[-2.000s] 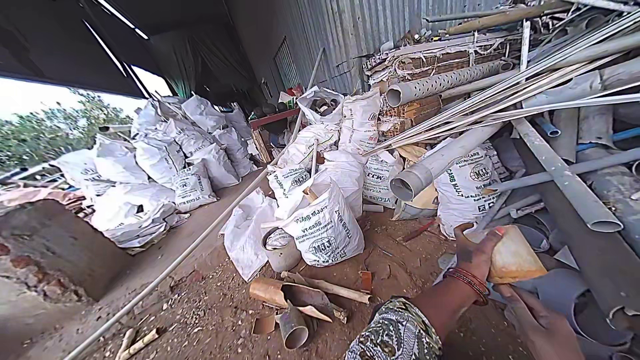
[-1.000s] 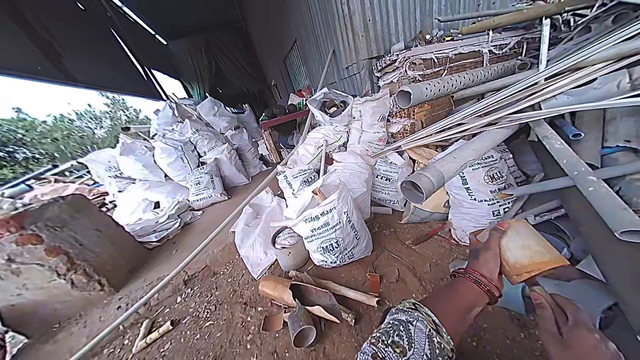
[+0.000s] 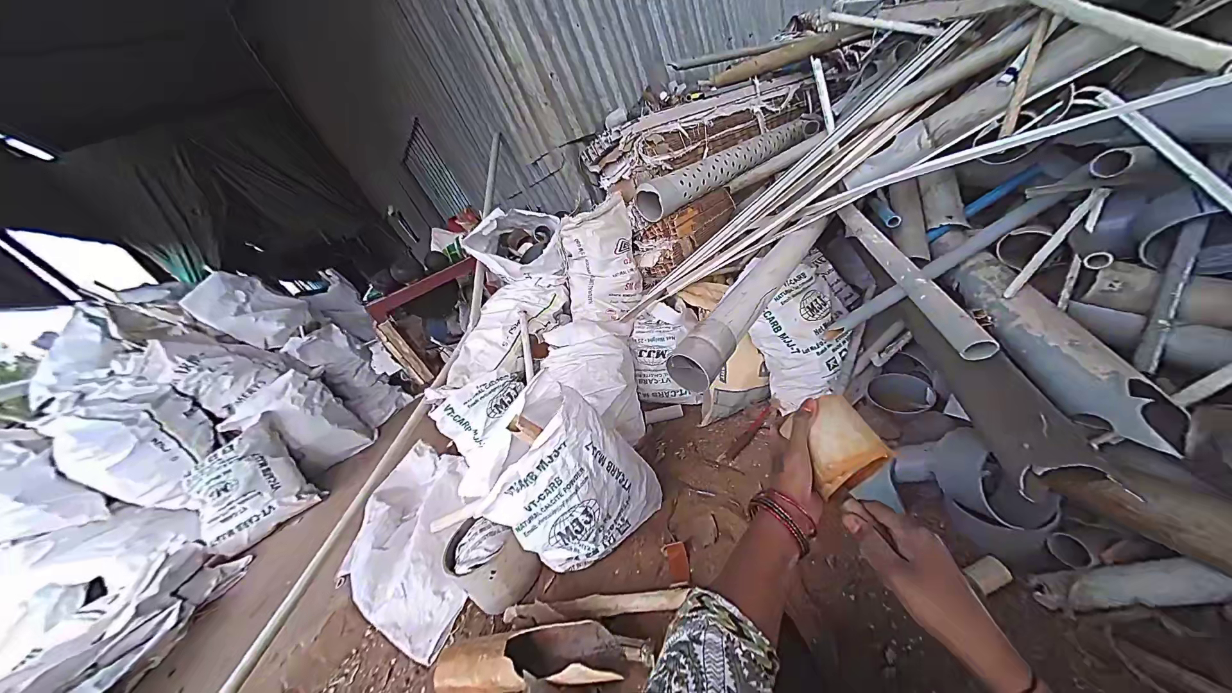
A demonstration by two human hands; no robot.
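My left hand [image 3: 801, 460], with red and dark bangles at the wrist, grips a short, yellowish-brown stained piece of pipe [image 3: 845, 445] at its left side. My right hand [image 3: 890, 549] is just below and to the right, with its fingers curled around a thin dark handle whose tip reaches the lower edge of the pipe piece. What the handle belongs to is hard to make out. Below on the ground lies a broken brown pipe piece [image 3: 481, 664]. A grey pipe piece [image 3: 496, 577] stands beside white woven sacks.
Filled white printed sacks [image 3: 577, 491] stand ahead, and more sacks [image 3: 125, 433] are heaped at left. A long thin pole [image 3: 337, 549] lies along the ground. Grey plastic pipes [image 3: 1039, 337] and thin white strips [image 3: 770, 202] pile up at right, before a corrugated metal wall [image 3: 520, 77].
The yellowish pipe piece has turned in my left hand, so its lower rim now shows. The view has shifted toward the pipe pile at right.
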